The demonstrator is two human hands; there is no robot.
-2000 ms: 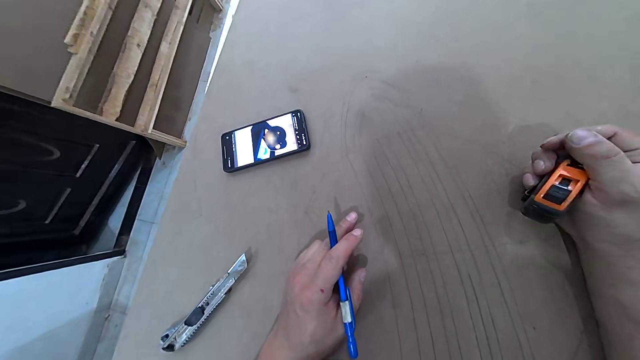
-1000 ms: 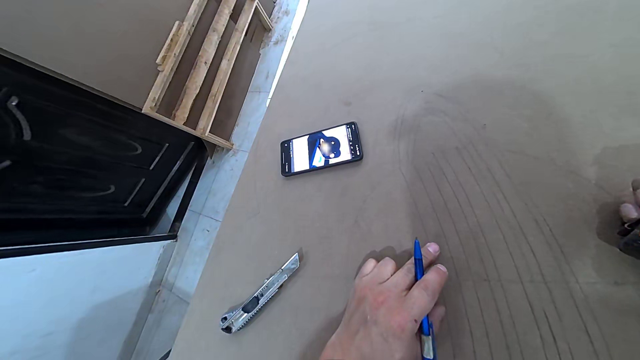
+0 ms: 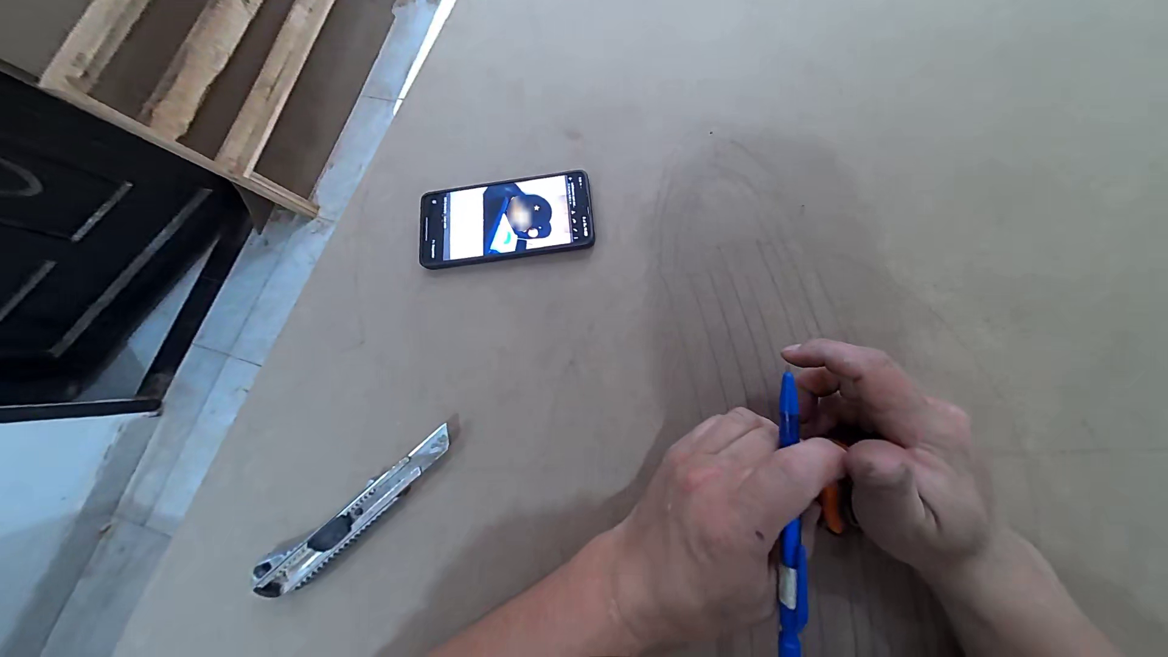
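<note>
My left hand (image 3: 721, 511) is closed around a blue pen (image 3: 789, 411), whose tip points away from me. Its fingertips meet those of my right hand (image 3: 912, 465), which is curled around an orange and black tape measure (image 3: 832, 511). Most of the tape measure is hidden between the two hands. Both hands are low over a brown board (image 3: 584, 365) marked with several long, curved pencil lines. Left of the hands lies a metal snap-off utility knife (image 3: 365, 511) with some blade out. A smartphone (image 3: 507, 219) with a lit screen lies face up beyond the knife.
The board's slanting edge runs along the left, with floor tiles (image 3: 219, 356) beyond it. At the upper left stand a wooden slatted frame (image 3: 274, 82) and a black panelled door (image 3: 82, 246).
My right hand has come in from the right with the tape measure and now meets my left hand. The pen has stayed in my left hand. Phone and knife lie where they were on the board.
</note>
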